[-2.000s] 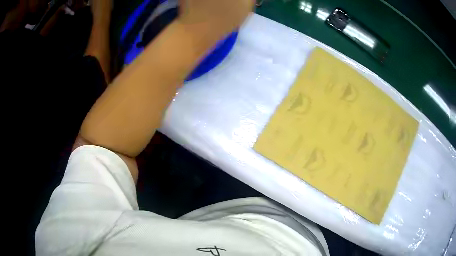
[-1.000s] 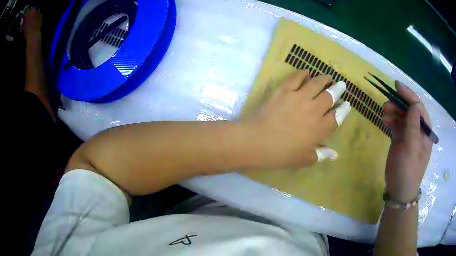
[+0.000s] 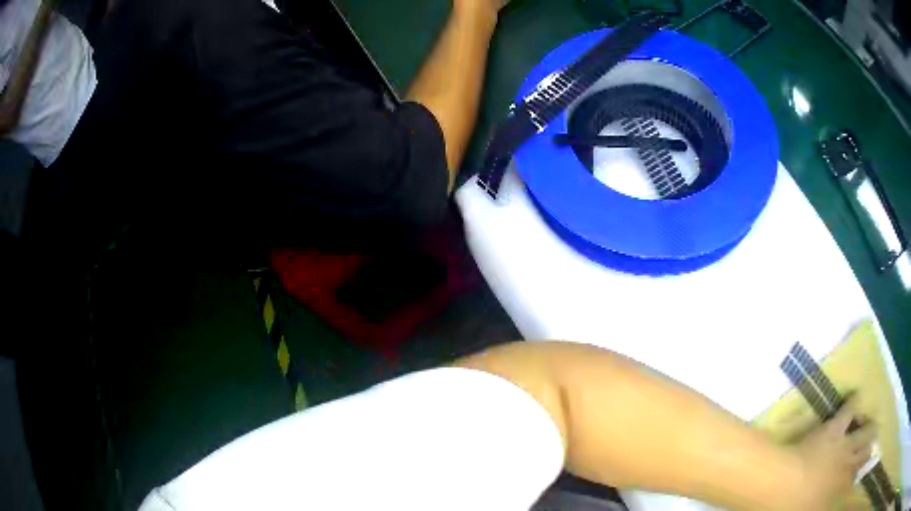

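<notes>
My left hand [image 3: 834, 454] is at the lower right, with white cots on its fingers. It lies over a dark ladder-like strip of die-cut pads [image 3: 811, 379] on the yellow backing sheet [image 3: 879, 364]. The strip's upper end shows beyond the fingers and its lower end shows below them. Whether my fingers grip the strip or only rest on it is not clear. Only part of the sheet is in view at the lower right edge. My right hand and the tweezers are not in view.
A blue ring-shaped reel [image 3: 649, 235] with dark strips inside and across it sits on the white padded cover [image 3: 599, 299]. A dark frame part [image 3: 864, 190] and a thin outline lie on the green bench [image 3: 799, 50]. Another worker's dark sleeve [image 3: 340, 150] is at left.
The view has swung left, so the reel now shows near the upper middle and the sheet at the lower right edge. My right hand and the tweezers have left the picture.
</notes>
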